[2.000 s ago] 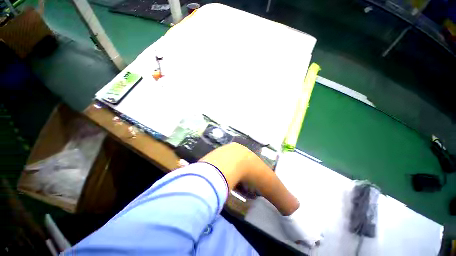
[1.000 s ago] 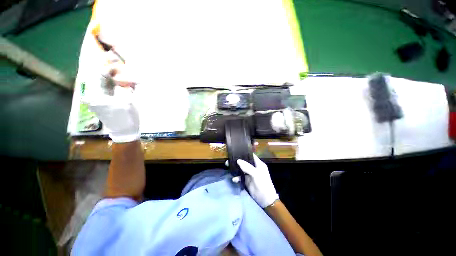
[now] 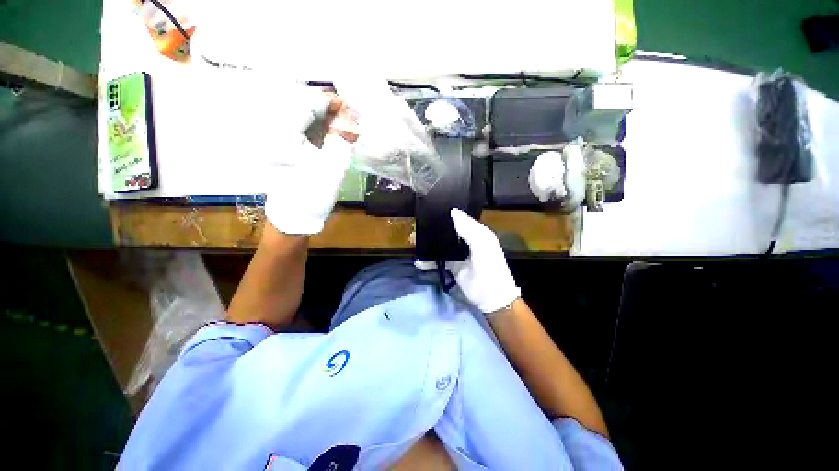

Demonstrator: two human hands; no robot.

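Note:
My right hand (image 3: 480,264), in a white glove, holds a black power adapter (image 3: 443,207) by its near end over the bench's wooden front edge. Its cable shows at my fingers. My left hand (image 3: 317,161), gloved with bare fingertips, holds a clear poly bag (image 3: 397,143) by its left part. The bag's other end lies against the adapter's left side near its far end. I cannot tell whether the adapter is inside the bag. A bagged adapter (image 3: 781,133) lies on the white sheet at the right, its cable running towards the front edge.
Dark blocks (image 3: 531,118) line the bench's front, with white wads (image 3: 561,175) on them. A phone-like item (image 3: 131,133) lies at the left. An orange item (image 3: 170,41) with a dark cord is at the back left. A carton of clear film (image 3: 175,304) stands below left. The black tote (image 3: 718,350) is lower right.
My left hand has moved right from the left end of the bench and now holds a clear bag at the adapter. The adapter stays in my right hand. The view has shifted.

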